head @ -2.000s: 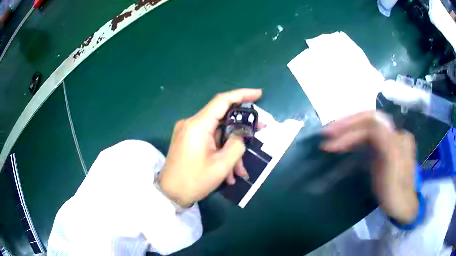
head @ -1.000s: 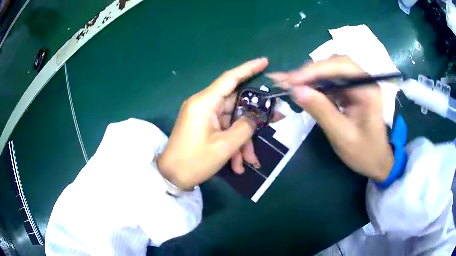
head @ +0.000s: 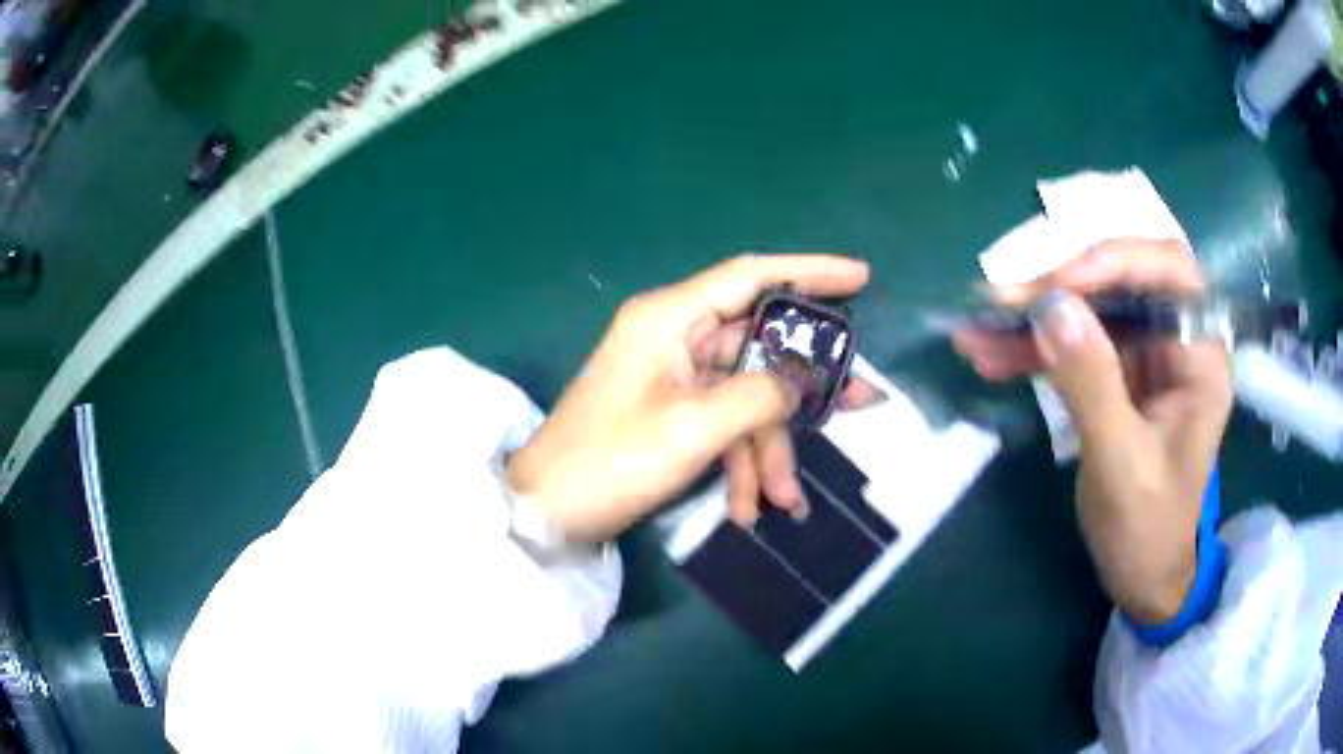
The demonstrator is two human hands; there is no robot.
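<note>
My left hand holds a small black watch housing between thumb and fingers, its open side up, with shiny parts and white dabs inside. The same hand holds a die-cut pad sheet below the housing; it has a white backing and black rectangles divided by pale lines. My right hand is to the right of the housing and apart from it. It grips slim black tweezers, blurred, with the tip towards the housing. A blue wrist strap is on my right wrist.
White wiping paper lies behind my right hand. A white-clear tube lies at the right edge. A worn white rail curves across the upper left, with a small black part beyond it. A narrow pad strip lies far left.
My right hand took up the tweezers, had them at the housing a second ago, and has now drawn back to the right. My left hand still holds the housing and sheet.
</note>
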